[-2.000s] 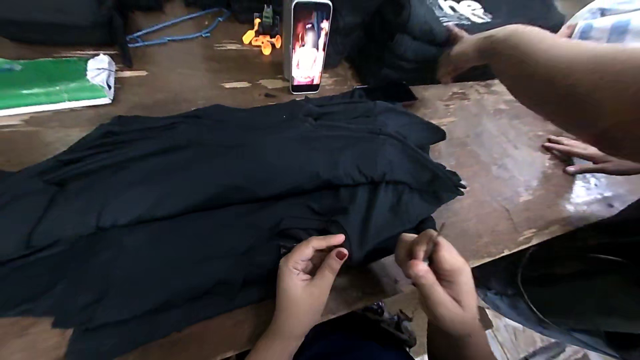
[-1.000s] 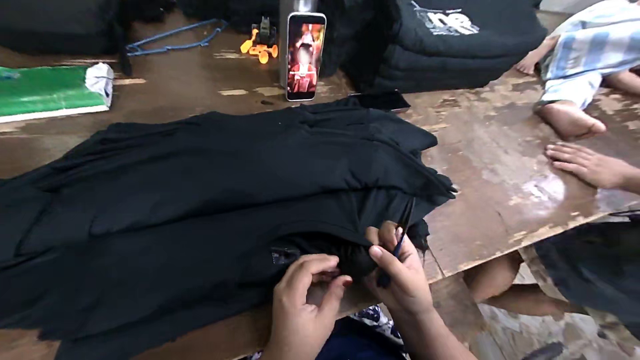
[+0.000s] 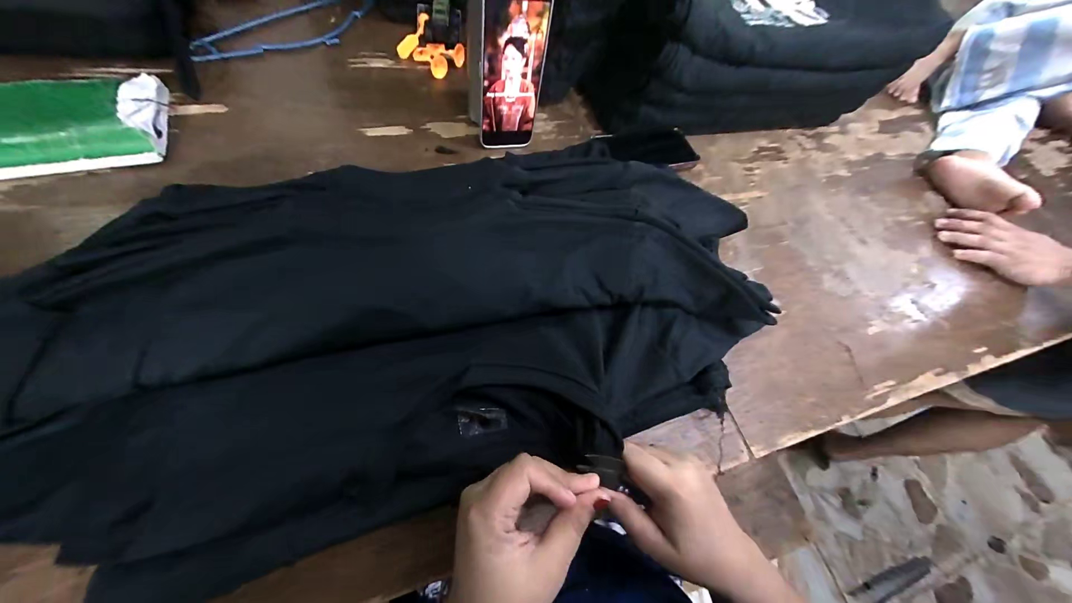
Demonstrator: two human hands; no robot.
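A pile of black garments (image 3: 377, 276) lies across the wooden table (image 3: 821, 251). At its near edge, by a curved neckline with a small rectangular label (image 3: 481, 421), both hands are close together. My left hand (image 3: 528, 519) pinches a small piece of the black fabric between thumb and forefinger. My right hand (image 3: 678, 511) grips the black fabric just beside it, its fingertips almost touching the left ones. A small dark tool tip (image 3: 605, 469) shows between the hands; the rest of it is hidden.
A lit phone (image 3: 511, 75) stands behind the garments, near an orange toy (image 3: 435, 50). A dark phone (image 3: 653, 148) lies by a black fabric stack (image 3: 754, 67). Green packet (image 3: 75, 121) and blue hanger (image 3: 276, 38) are at left. Another person's hand (image 3: 997, 243) rests at right, beside a child's foot (image 3: 980, 180).
The dark scissors-like tool seen upright in my right hand is now mostly hidden. My hands have come together at the fabric. The other person's arm, earlier over the black stack, has withdrawn.
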